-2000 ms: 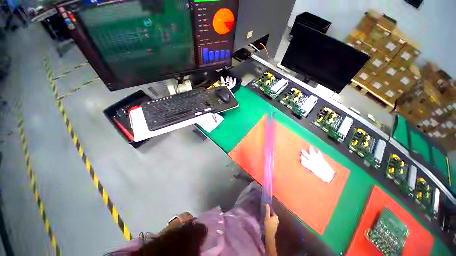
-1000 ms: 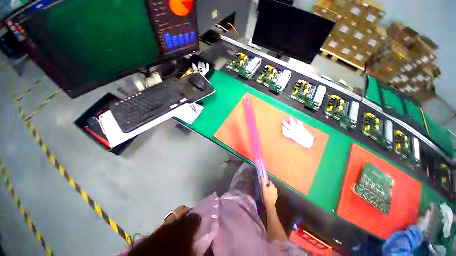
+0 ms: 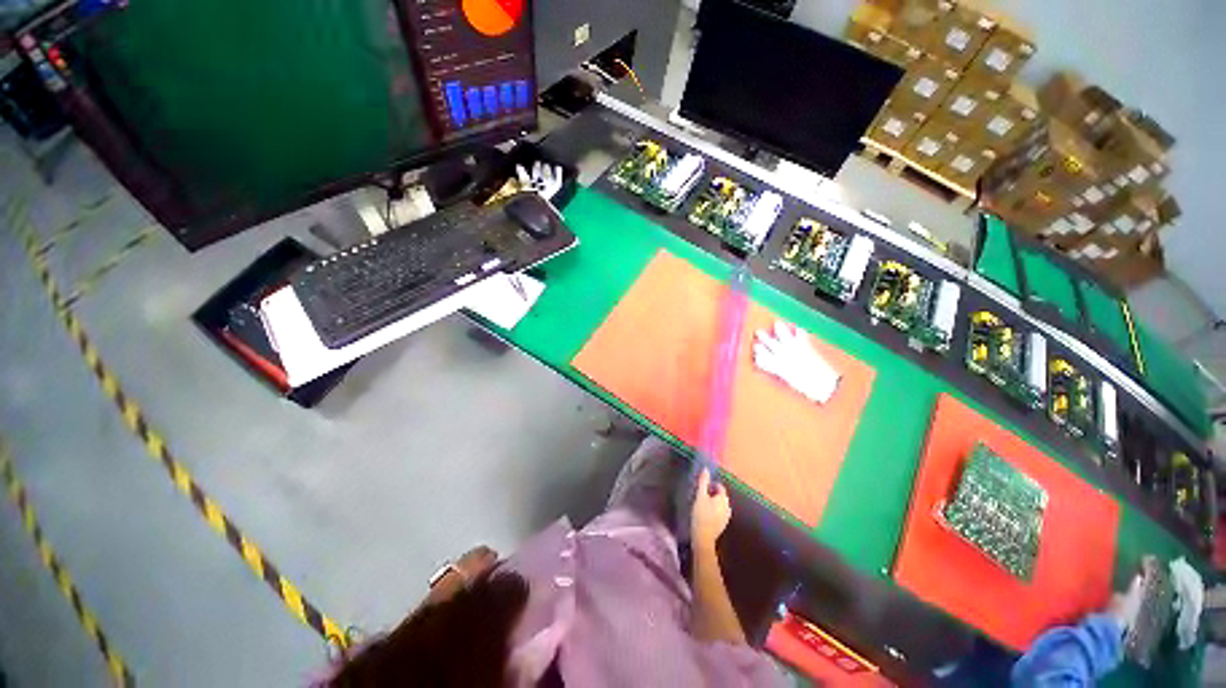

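Note:
My right hand (image 3: 710,511) is closed around the lower end of a long see-through pink-purple strip (image 3: 727,363). The strip slants up over the orange-red mat (image 3: 645,336), its far tip near the conveyor's edge. A white work glove (image 3: 796,363) lies flat on the mat, right of the strip. My left hand (image 3: 471,562) shows only in part at the lower left, by a wrist band and dark hair; its fingers cannot be made out.
A keyboard (image 3: 403,276) and mouse (image 3: 531,215) sit below the large monitor (image 3: 269,108). Circuit boards (image 3: 823,255) line the conveyor behind the bench. A green board (image 3: 995,508) lies on the second red mat (image 3: 928,538). Another person's blue sleeve (image 3: 1076,655) reaches in at lower right.
The strip's far tip has swung left, then back right towards the conveyor. My view has shifted right and down since the first frame. The other person's blue sleeve has come into view.

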